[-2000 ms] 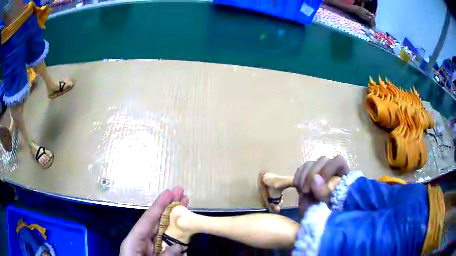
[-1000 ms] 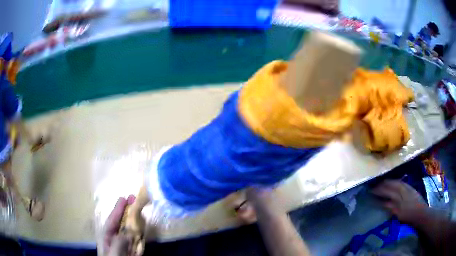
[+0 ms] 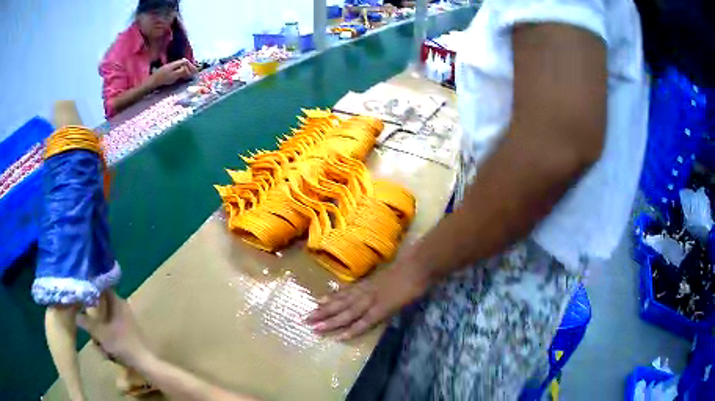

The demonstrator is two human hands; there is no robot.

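Note:
A figure lower body with blue shorts, white fluffy cuffs, an orange-yellow sash and a tan block on top stands upright at the far left. My right hand is closed around one of its legs, just below the cuff; the hand is blurred. A sandalled foot shows under it. My left hand is out of the picture. Orange-yellow waist sashes lie nested in rows on the tan bench.
Another person in a white shirt is close on the right, one hand on the bench. Beyond the green conveyor belt a person in pink sits by small parts. Blue crates are at the right.
The view has swung right. The lower body, earlier tilted across the middle, is now upright at the left. My left hand has left the picture. The other person now shows largely.

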